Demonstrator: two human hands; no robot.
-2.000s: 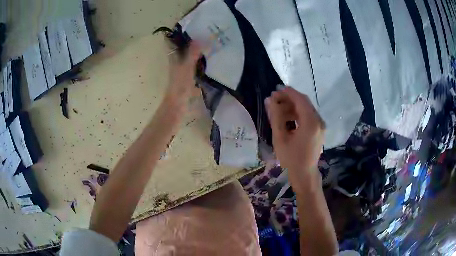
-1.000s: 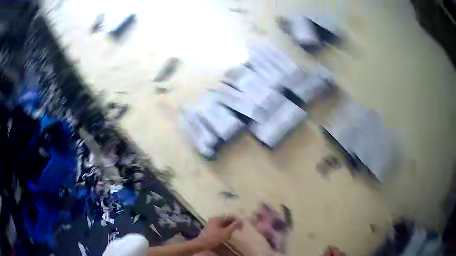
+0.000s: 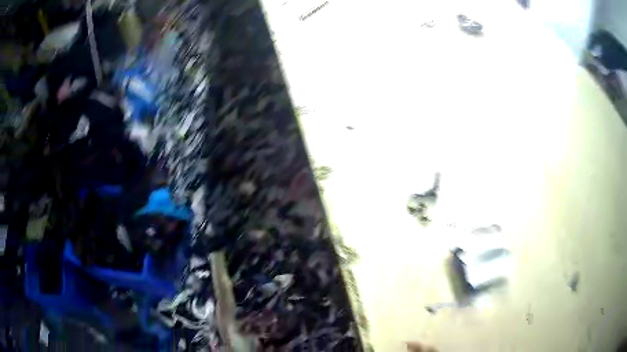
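Note:
Neither hand shows clearly. A small skin-coloured patch is cut off by the bottom edge, and I cannot tell which hand it belongs to or whether it is a hand. A small white-topped bundle (image 3: pixel 489 265) with a dark side lies on the pale table (image 3: pixel 385 227), blurred and overexposed. A small dark scrap (image 3: pixel 424 199) lies just above it.
The table's long edge runs down the middle of the view. Left of it the floor is heaped with fabric and paper waste (image 3: pixel 268 179). Blue crates or sacks (image 3: pixel 103 275) stand at the lower left. A darker scrap (image 3: pixel 470 25) lies at the table's far end.
The view has swung left, towards the floor waste and blue things. The dark cut lay and the cluster of bundles have left the picture. Both forearms have gone out of view.

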